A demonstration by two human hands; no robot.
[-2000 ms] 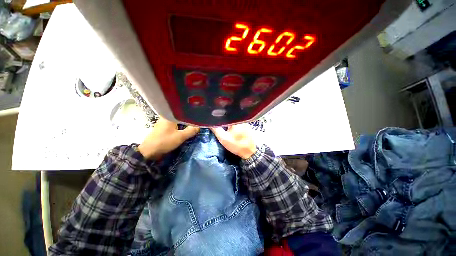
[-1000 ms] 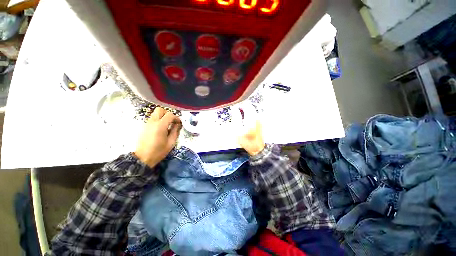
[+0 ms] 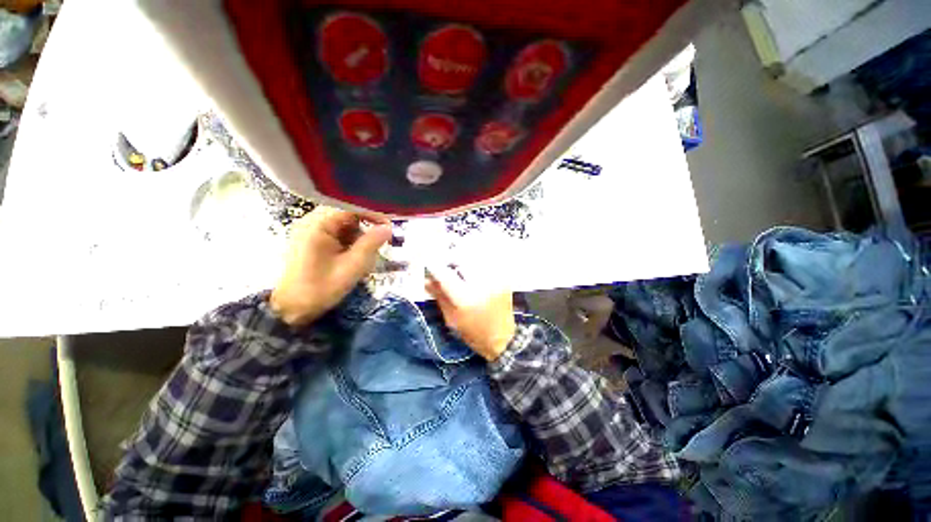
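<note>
The blue denim garment lies across my lap, its upper edge bunched at the table's front edge. My left hand is at the working point under the white machine head with its red panel, fingertips close together. Anything between them is too small to see. My right hand is over the garment's upper edge, fingers bent; whether it grips the cloth is unclear. A pile of dark and brassy button pieces lies left of the working point. Small dark pieces lie right of it.
The white table holds a pale round dish, a dark curved tool with orange-yellow spots and a short black stick. A denim heap is at the right. The machine head fills the top middle.
My left hand has moved right from the brassy pile to the working point. My right hand has come left and down from the right-hand pieces to the garment's edge.
</note>
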